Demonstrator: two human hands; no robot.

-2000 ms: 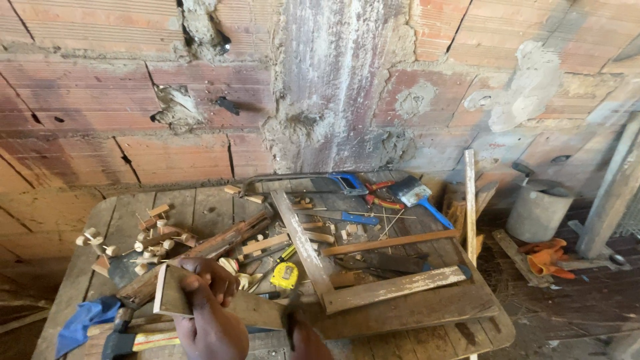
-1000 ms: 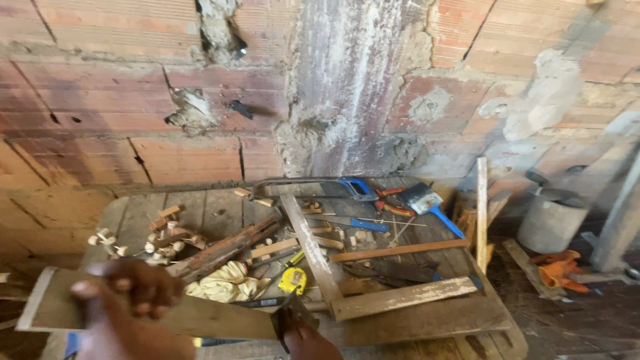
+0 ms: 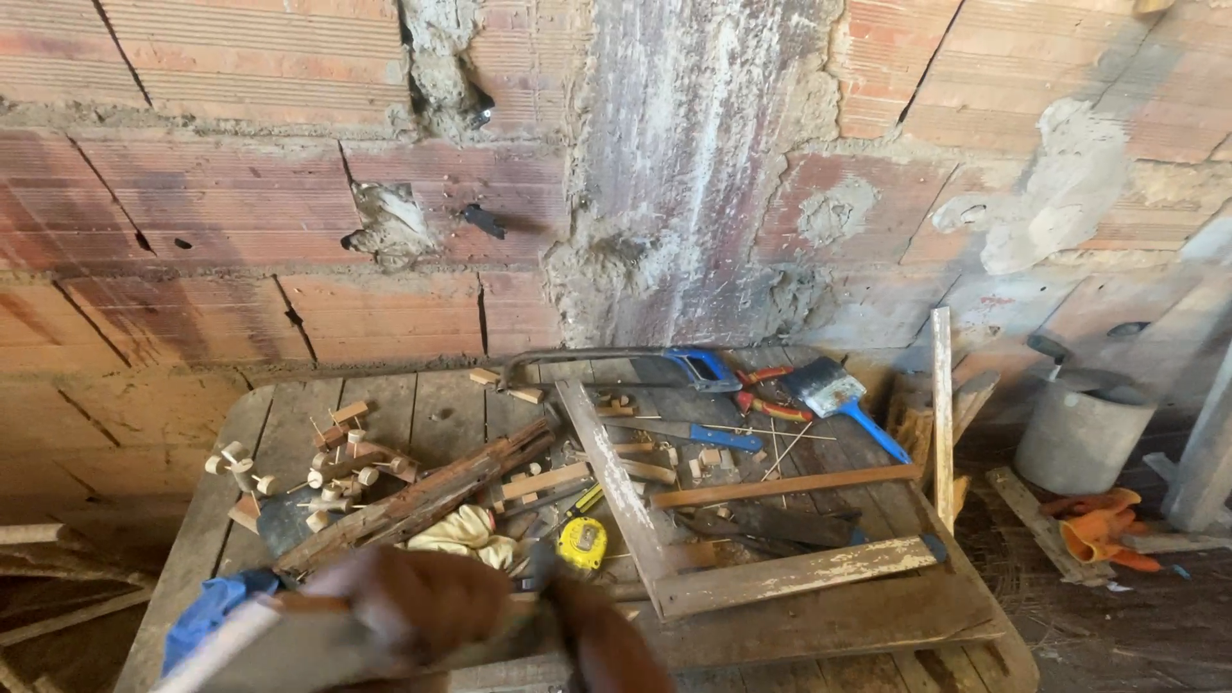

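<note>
Low in the view, my left hand (image 3: 414, 597) grips a flat wooden board (image 3: 289, 650) whose pale end points to the lower left. My right hand (image 3: 606, 630), blurred, is closed around a dark object (image 3: 549, 568) at the board's other end; what it is cannot be made out. Just beyond my hands lie a yellow tape measure (image 3: 582, 543) and a pale cloth glove (image 3: 467, 537). To the right, two wooden strips form an angle, one (image 3: 616, 481) running away from me, the other (image 3: 799, 576) running right.
A hacksaw (image 3: 703, 370), red-handled pliers (image 3: 775, 407), a paintbrush (image 3: 837, 390) and a blue-handled knife (image 3: 722, 436) lie toward the brick wall. Small wooden pieces (image 3: 332, 472) and a blue cloth (image 3: 217, 611) are at left. A grey bucket (image 3: 1083, 433) and orange gloves (image 3: 1102, 525) stand off the table's right side.
The board and my left hand have shifted since two seconds ago, when the board's end was nearer the table's middle. The view has tilted up somewhat.
</note>
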